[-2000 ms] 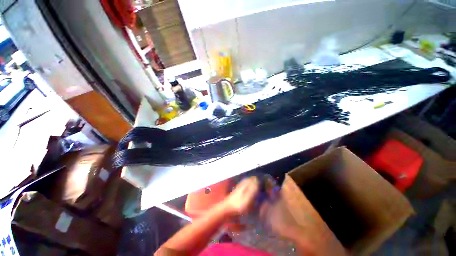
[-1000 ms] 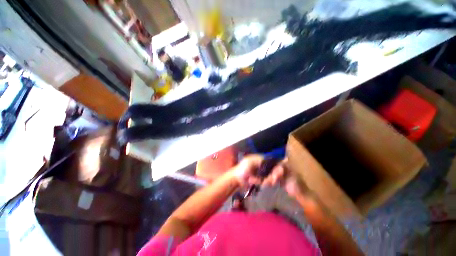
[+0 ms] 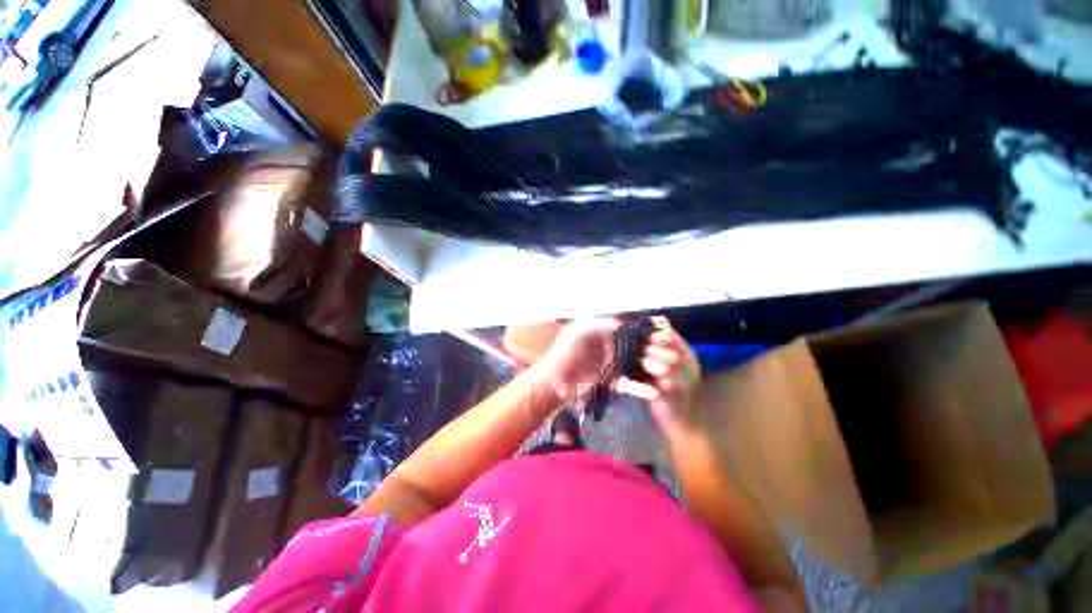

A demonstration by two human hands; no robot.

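A small dark coiled cable (image 3: 628, 352) is held upright between my two hands, in front of the table's edge. My left hand (image 3: 583, 358) grips it from the left side. My right hand (image 3: 667, 370) has its fingers on its right side. The hands are slightly blurred, and a tie cannot be made out. The black cable pile (image 3: 719, 162) lies along the white table (image 3: 599, 285), looped over at its left end.
An open carton (image 3: 778, 443) stands right of my hands, below table level, with a red stool (image 3: 1054, 377) beyond it. Wrapped parcels (image 3: 168, 329) are stacked at left, with plastic wrap (image 3: 413, 401) beside them. Scissors (image 3: 745, 93), a clear container (image 3: 638, 93) and a blue cap (image 3: 590, 54) are behind the pile.
The view has tilted further down and shifted, showing more parcels and my pink shirt. My hands stay together in front of the table, and the dark coil now shows clearly between them.
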